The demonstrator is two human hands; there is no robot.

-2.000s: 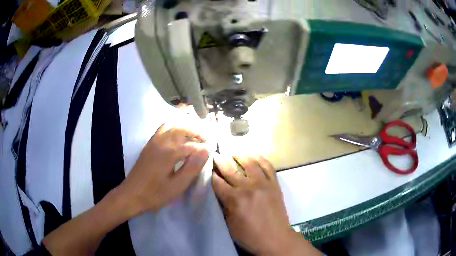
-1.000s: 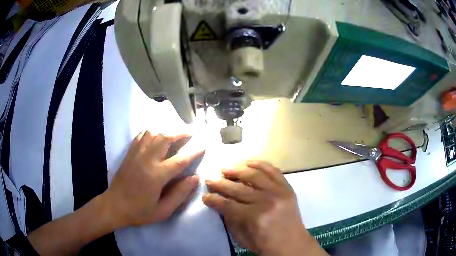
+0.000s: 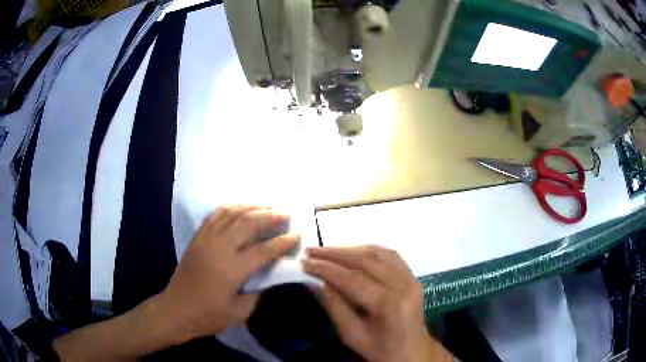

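Observation:
A pale fabric panel (image 3: 212,162) lies from under the sewing machine head (image 3: 404,53) towards me, its upper part washed out by the lamp. My left hand (image 3: 223,265) presses and pinches it near the front edge of the table. My right hand (image 3: 375,297) pinches the panel's right edge between thumb and fingers. The panel bends down between the hands, and a black area (image 3: 290,318) shows below it. The needle area (image 3: 308,106) is above and ahead of both hands; glare hides the needle and foot.
Red-handled scissors (image 3: 559,185) lie right of the machine bed (image 3: 418,145). Black and white fabric strips (image 3: 145,162) overlap at left. A green measuring strip (image 3: 482,286) follows the front edge. A black loop handle (image 3: 467,101) shows behind the bed.
Both hands have moved back from the needle towards the front edge. The near part of the panel is now folded or bent down, showing black. The view has shifted, so the machine head sits higher.

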